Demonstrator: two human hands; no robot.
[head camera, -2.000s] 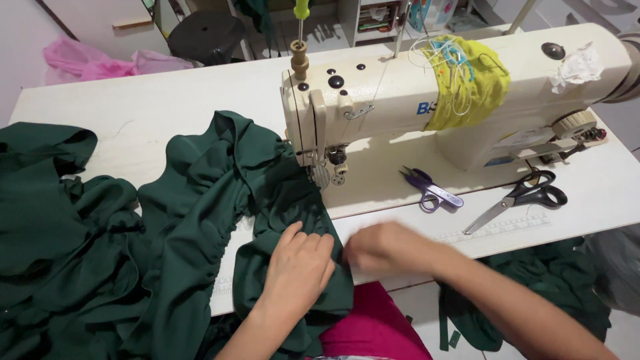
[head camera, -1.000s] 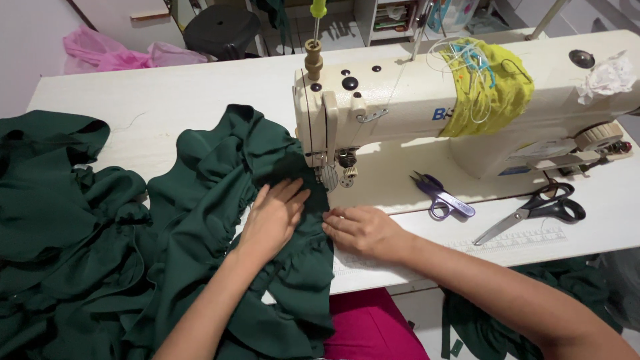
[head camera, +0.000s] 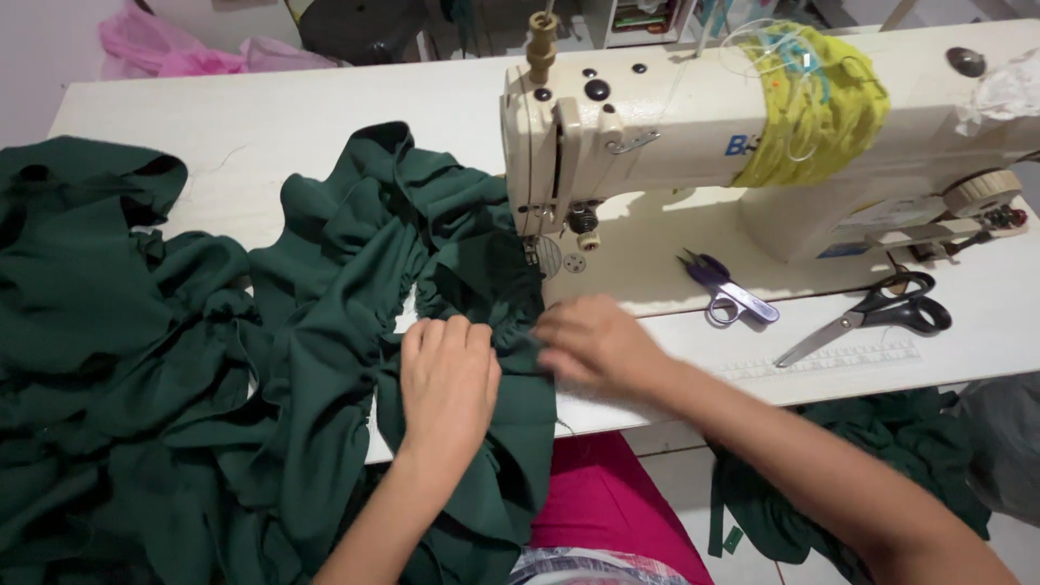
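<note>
Gathered dark green fabric (head camera: 325, 325) spreads over the left of the white table, its right edge running under the presser foot (head camera: 531, 250) of an industrial sewing machine (head camera: 674, 122). My left hand (head camera: 451, 374) rests on the fabric in front of the foot, fingers bent and pressed to the cloth. At the fabric's right edge, my right hand (head camera: 597, 345) is slightly blurred, with thumb and fingers pinching the edge. To the right lie purple-handled thread snips (head camera: 725, 291) and black-handled scissors (head camera: 865, 317).
A clear ruler (head camera: 821, 359) lies beneath the scissors near the table's front edge. Yellow-green cloth (head camera: 821, 106) with pins and threads wraps the machine arm. More green fabric (head camera: 877, 463) hangs or lies below the table at right. A pink plastic bag (head camera: 171, 45) is behind the table.
My left hand has moved toward the table's front edge, away from the presser foot, since one second ago. My right hand stays at the fabric's right edge.
</note>
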